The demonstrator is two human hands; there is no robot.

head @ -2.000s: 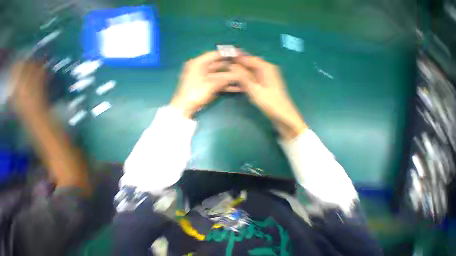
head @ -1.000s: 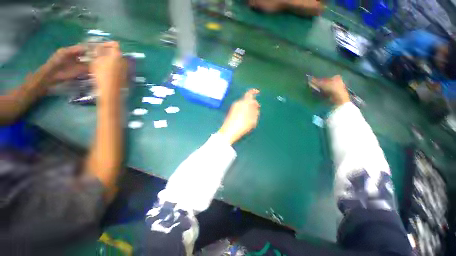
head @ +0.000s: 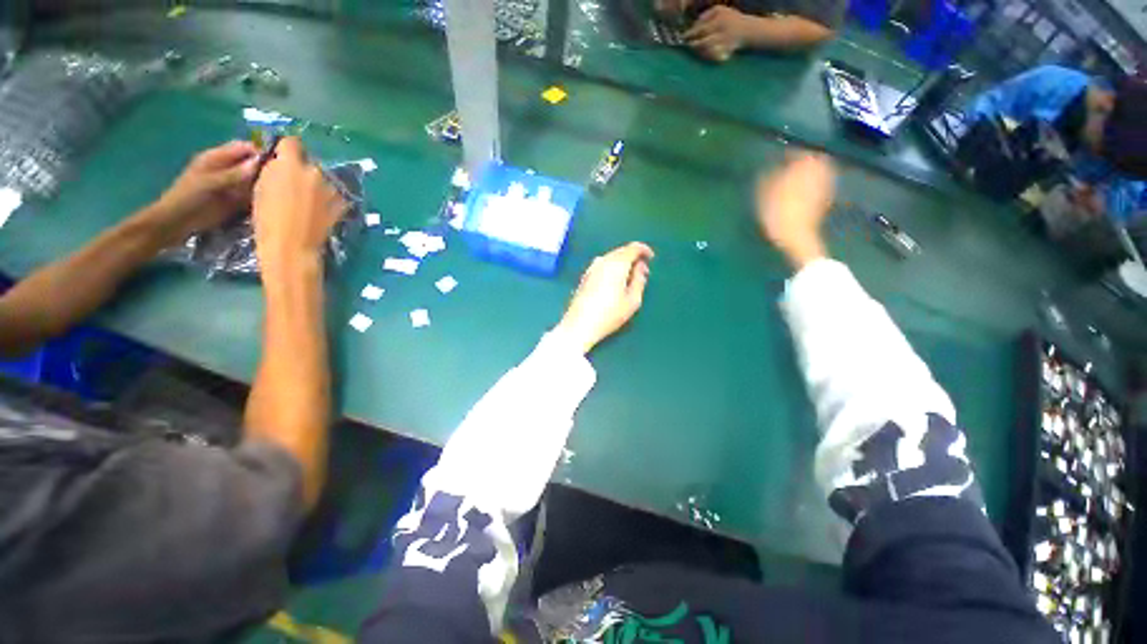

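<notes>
My left hand (head: 609,297) is over the green mat in the middle, right of the blue bin, fingers curled together with nothing visible in them. My right hand (head: 795,204) is further out to the right and blurred; whether it holds anything cannot be told. A small dark-and-silver unit (head: 897,235) lies on the bench right of my right hand. Another small unit (head: 608,164) lies beyond the blue bin (head: 538,263), which holds white pads. Several white square pads (head: 420,318) lie loose left of the bin.
A neighbouring worker's hands (head: 296,208) handle parts over a crumpled bag at left. A grey metal post (head: 473,88) stands behind the bin. A black tray (head: 1034,466) of units is at right. Another person's hand (head: 720,32) is opposite. Small clear scraps lie near the front edge.
From two seconds ago, my hands have parted and the view has swung. Since one second ago, my right hand has shifted slightly left; the dark item at its fingers no longer shows. My left hand's fingers are more curled.
</notes>
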